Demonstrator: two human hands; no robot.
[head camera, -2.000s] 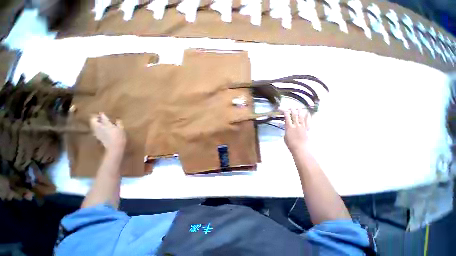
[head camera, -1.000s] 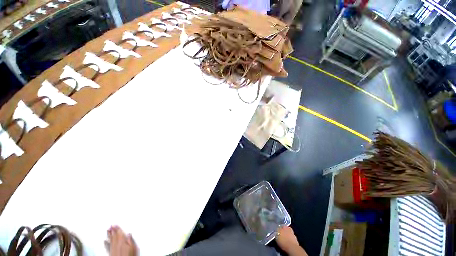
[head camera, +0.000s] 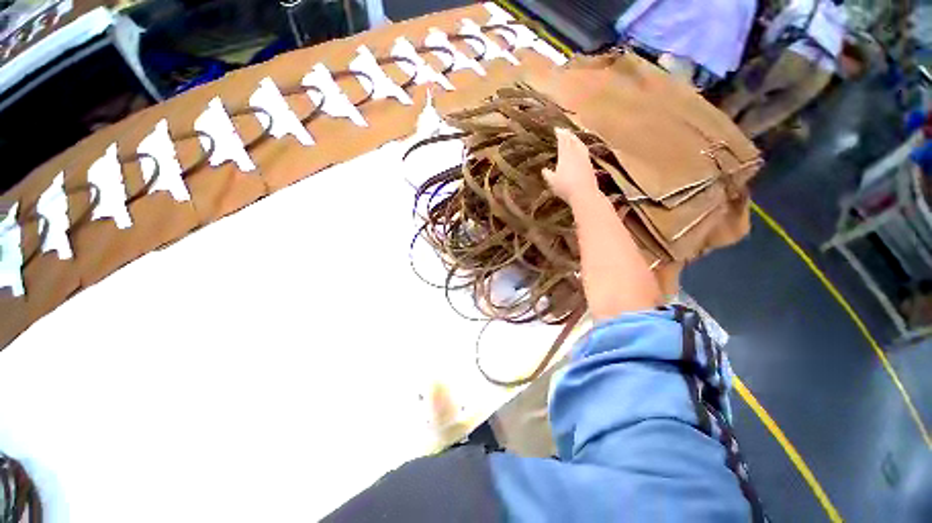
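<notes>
A pile of brown bag bodies lies at the far right end of the white table. Its tangled brown handles spill to the left over the white top, some looping past the table edge. My right hand is on the pile where the handles meet the panels, thumb apart from the fingers; whether it grips anything is unclear. My left hand is not clearly in view. A faint, blurred skin-coloured patch shows near the table's front edge, too unclear to name.
A row of brown handle pieces with white paper runs along the far side of the white table. Dark loops show at the lower left corner. People in light clothing are beyond the pile. Grey floor with yellow lines and a rack lie right.
The view has moved closer to the pile. My right hand has left the clear plastic box by the table and now reaches onto the pile. My left hand has dropped from clear view.
</notes>
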